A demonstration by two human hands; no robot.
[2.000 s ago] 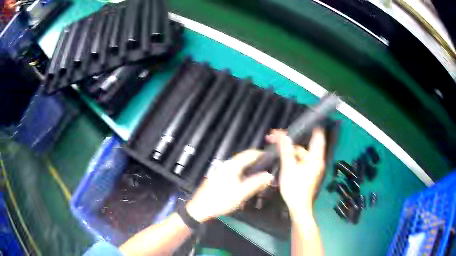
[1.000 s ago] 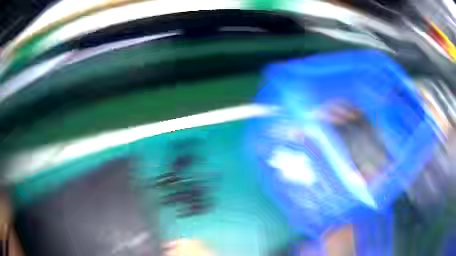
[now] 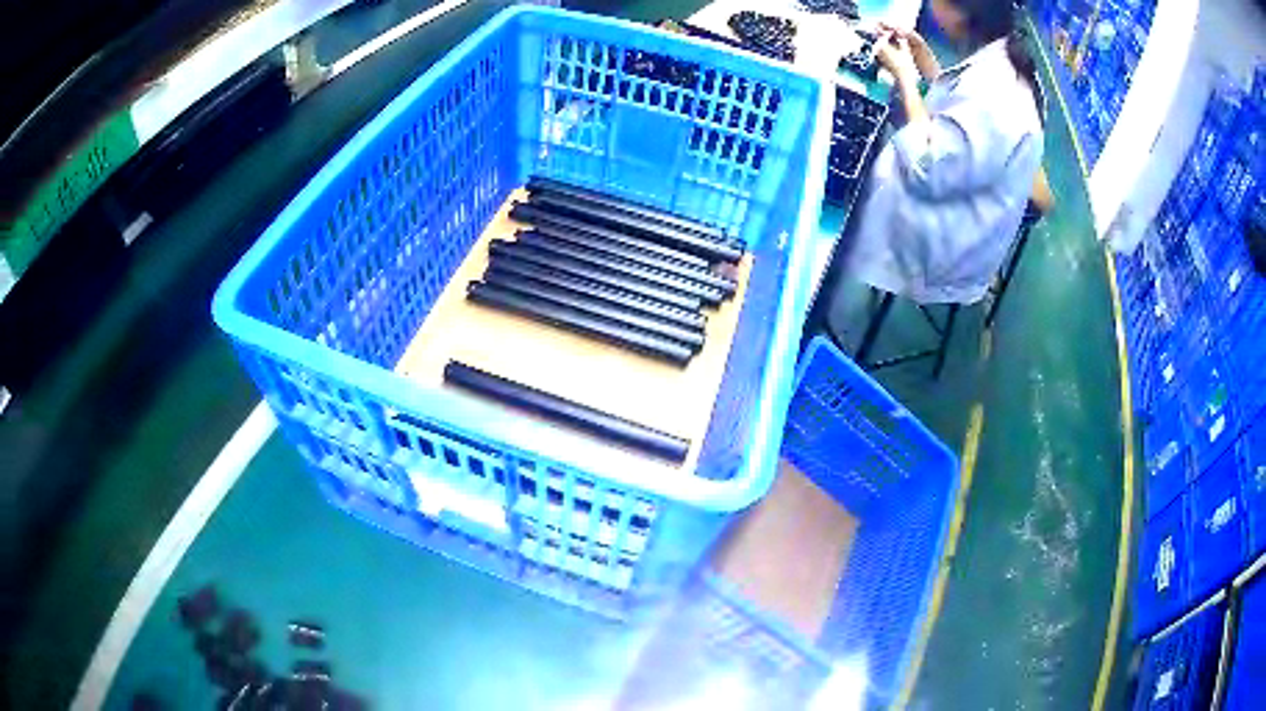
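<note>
Several black tubes (image 3: 597, 285) lie roughly parallel on a tan cardboard liner (image 3: 535, 358) inside the tall blue crate (image 3: 500, 458). One tube (image 3: 567, 413) lies apart from the others, nearer the crate's front wall. The crate stands on the teal-green bench (image 3: 417, 632) and has a white label on its near wall. A loose pile of small black fittings (image 3: 222, 642) lies on the bench at the lower left, partly blurred. Neither of my hands is in the picture.
A lower blue crate (image 3: 889, 465) with tan cardboard in its bottom stands beside the bench at right. A person (image 3: 951, 167) in a light coat sits farther along the bench. Stacked blue crates (image 3: 1201, 417) line the far right. A white edge strip (image 3: 174, 556) runs at left.
The view has swung right from the grooved foam trays to the tall blue crate. My hands, earlier around a dark tube above the tray, have left the picture.
</note>
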